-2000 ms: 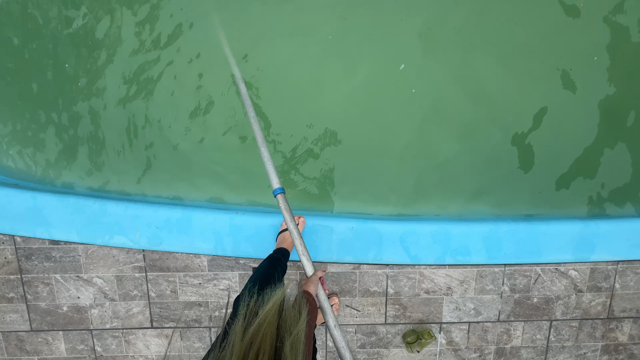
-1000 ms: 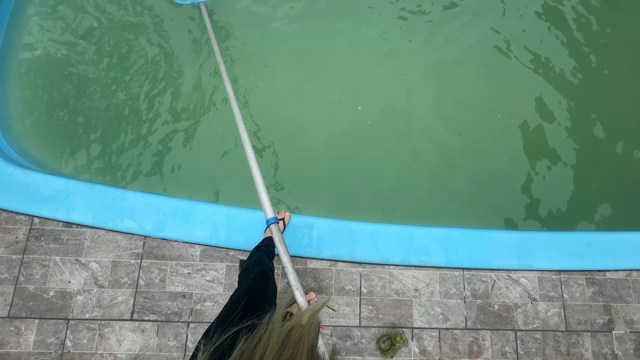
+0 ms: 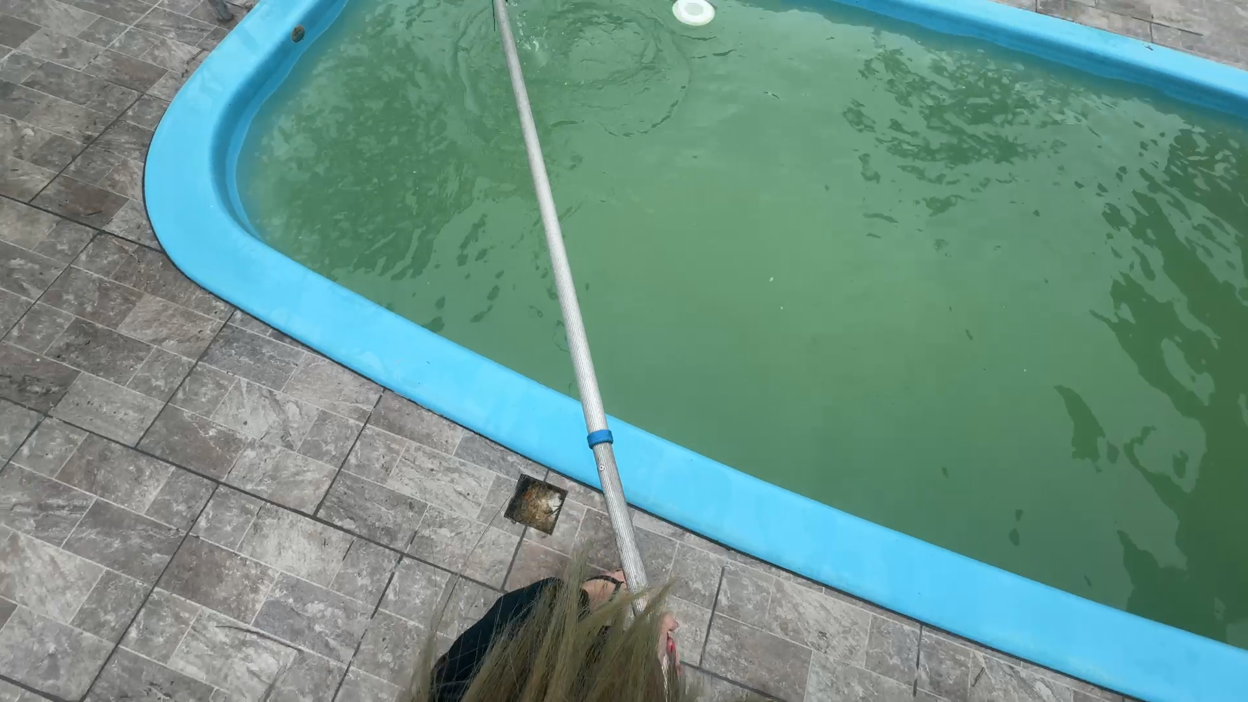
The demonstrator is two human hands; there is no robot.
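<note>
A long silver telescopic pole (image 3: 561,263) with a blue collar runs from the bottom centre over the pool rim (image 3: 468,390) to the top edge, where its far end leaves view. At its near end, skin with red nails (image 3: 669,639) shows beside long hair that covers most of it; this appears to be my right hand around the pole. My left hand is not visible. A foot with a dark strap (image 3: 604,585) and dark clothing (image 3: 497,624) are left of the pole. Green, cloudy water (image 3: 829,292) fills the pool, with rings of ripples near the pole's far part.
Grey stone-patterned tiles (image 3: 283,546) surround the pool. A square opening (image 3: 536,504) in the paving lies close to the rim, left of the pole. A white round object (image 3: 693,12) is in the water at the top. A small brown spot (image 3: 297,33) marks the upper-left rim.
The view has swung, now showing the pool's curved left corner and far edge. The blue pole head seen at the top one second ago is out of view.
</note>
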